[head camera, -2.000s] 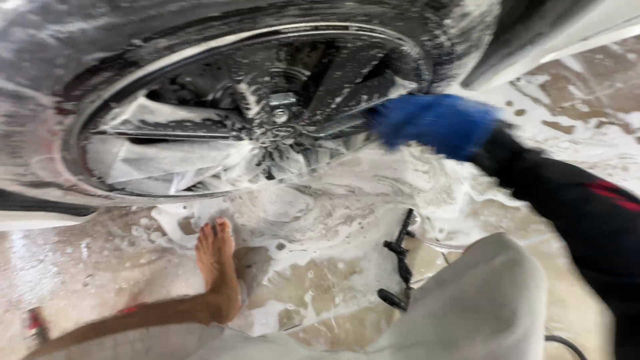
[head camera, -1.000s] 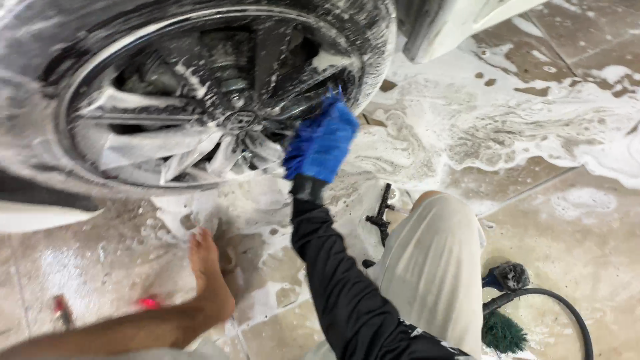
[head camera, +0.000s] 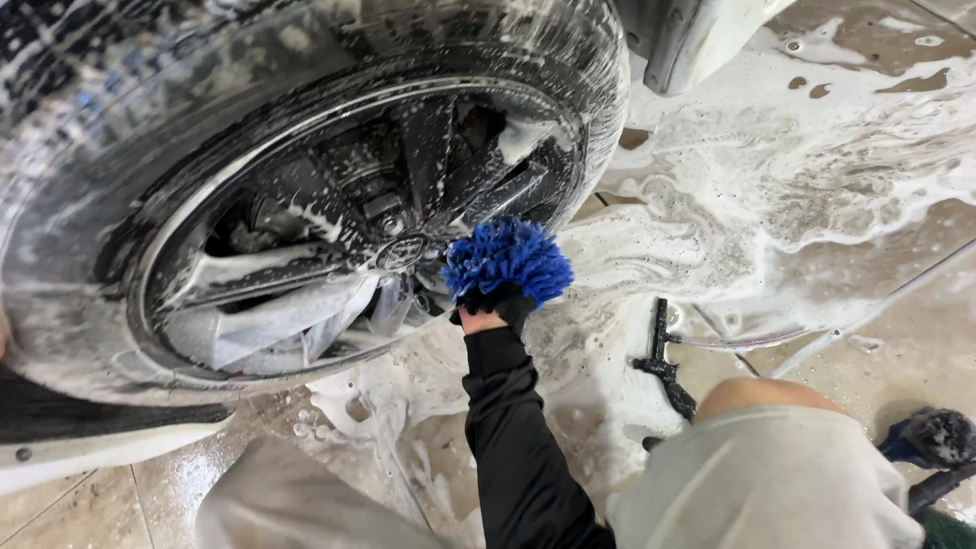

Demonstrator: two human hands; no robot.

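Observation:
My right hand [head camera: 499, 305] is at the lower right of the wheel, its fingers hidden by a blue chenille wash mitt [head camera: 509, 263] with a black cuff. The mitt touches the spokes beside the centre cap [head camera: 402, 252] of a dark alloy wheel rim [head camera: 415, 152]. White foam and drops lie over the rim and the tyre [head camera: 84, 252]. A black sleeve covers my right forearm. At the left edge, against the tyre, a sliver of skin shows, perhaps my left hand [head camera: 3, 335]; the rest of it is cut off.
A black spray gun [head camera: 662, 366] with a hose lies on the foamy tiled floor [head camera: 862, 335], left of my knee. At the lower right is a round, dark-bristled brush [head camera: 942, 438] near a black hose [head camera: 942, 484] and something green. White car body panels [head camera: 709, 38] flank the wheel.
The mitt was blurred at the rim's right side two seconds ago; it is now nearer the centre cap. The bare foot seen earlier is out of view. The view has shifted closer to the wheel.

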